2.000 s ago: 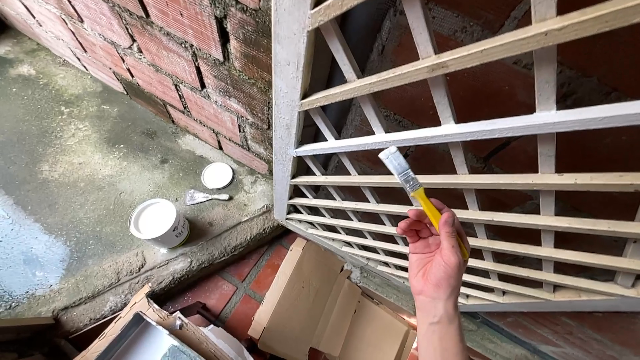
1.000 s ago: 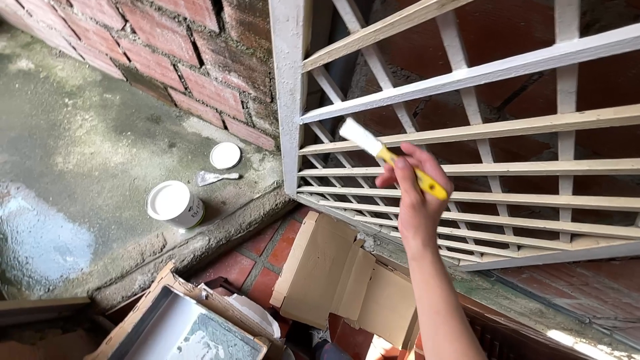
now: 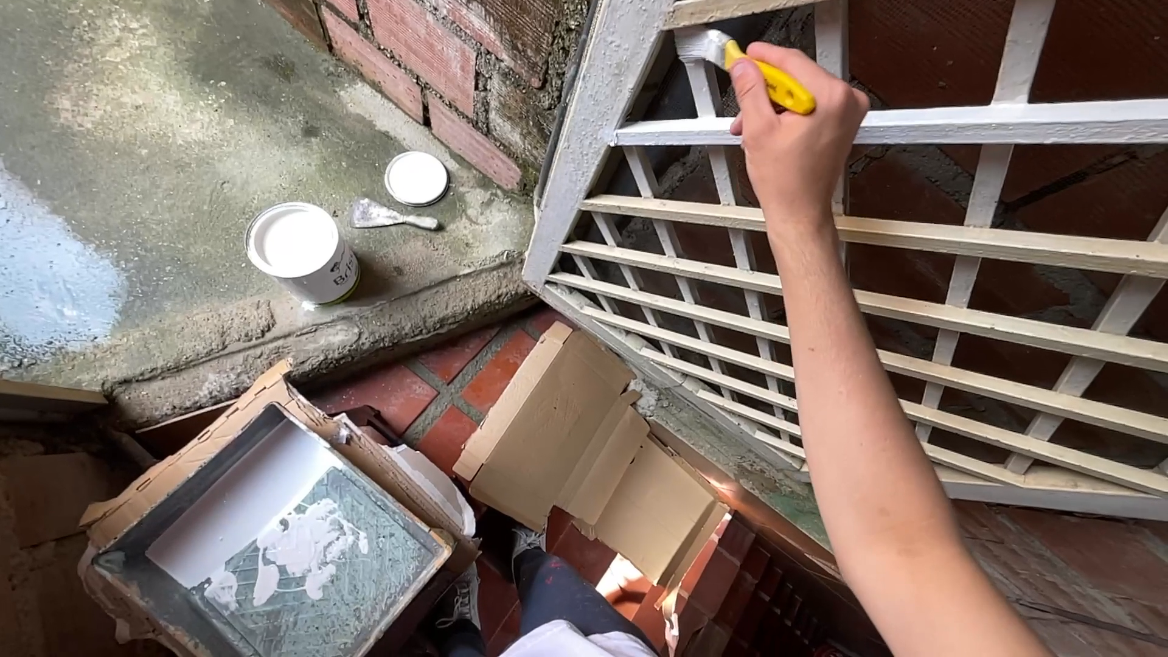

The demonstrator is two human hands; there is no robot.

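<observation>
My right hand [image 3: 803,119] grips the yellow handle of a paintbrush [image 3: 766,78]. Its white-coated bristles are at the lower edge of an upper crossbar, near the left side of a metal grille [image 3: 1004,123]. One crossbar just below the hand is bright white, while several lower bars look cream. An uncapped can of white paint [image 3: 294,239] stands on the concrete ledge, with its round lid [image 3: 417,178] and a second, paint-smeared brush [image 3: 392,216] beside it. My left hand is out of view.
At the lower left, a cardboard-edged paint tray [image 3: 274,538] holds white paint. Unfolded cardboard [image 3: 584,438] lies over red floor tiles beneath the grille. A brick wall [image 3: 424,55] rises behind the ledge [image 3: 228,351]. My legs and shoes show at the bottom.
My right hand has turned and moved up the grille, bringing the brush from in front of the bars to the underside of an upper crossbar. The view has shifted.
</observation>
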